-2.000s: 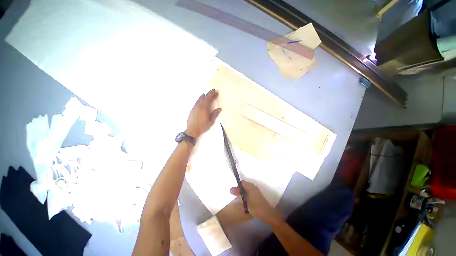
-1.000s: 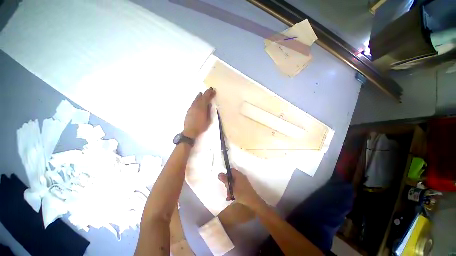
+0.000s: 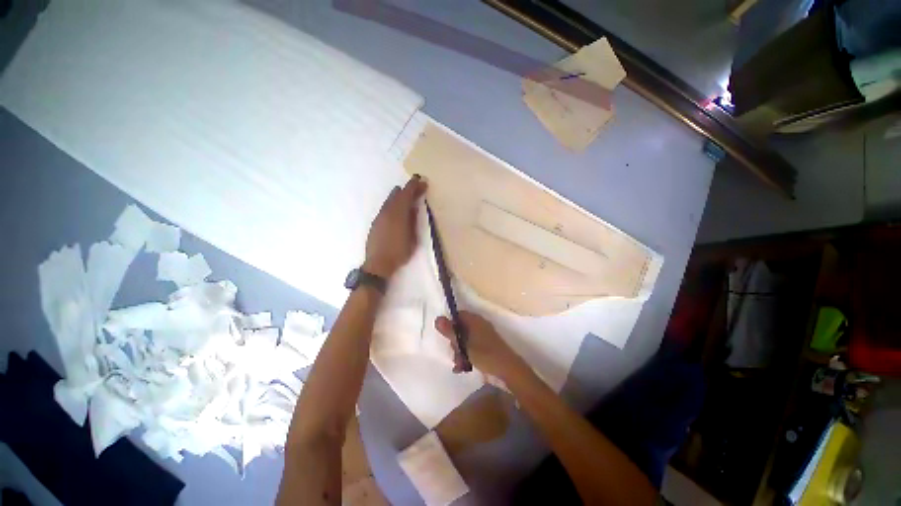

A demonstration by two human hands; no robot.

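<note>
The large tan pattern piece (image 3: 533, 267) lies on the white fabric lay (image 3: 227, 128), with a narrow pale strip (image 3: 543, 237) on it. My left hand (image 3: 395, 227) rests flat, fingers extended, on the cloth at the pattern's left edge. My right hand (image 3: 474, 346) grips the tailor's shears (image 3: 442, 262) by the handles. The dark blades point up along the pattern's left edge, their tip beside my left fingertips. Whether the blades are parted cannot be told. White cloth (image 3: 425, 380) lies under and below the shears.
Crumpled white scraps (image 3: 198, 366) lie at left, beside dark cloth (image 3: 74, 435). Small tan patterns (image 3: 573, 99) overlap a purplish ruler (image 3: 445, 44) near the metal rail (image 3: 652, 89). A small pale square (image 3: 433, 468) lies at the near edge. Cluttered shelves (image 3: 780, 356) stand at right.
My right hand and the shears have moved up and slightly left along the pattern's edge. My left hand has stayed nearly in place. The glare on the cloth has lessened.
</note>
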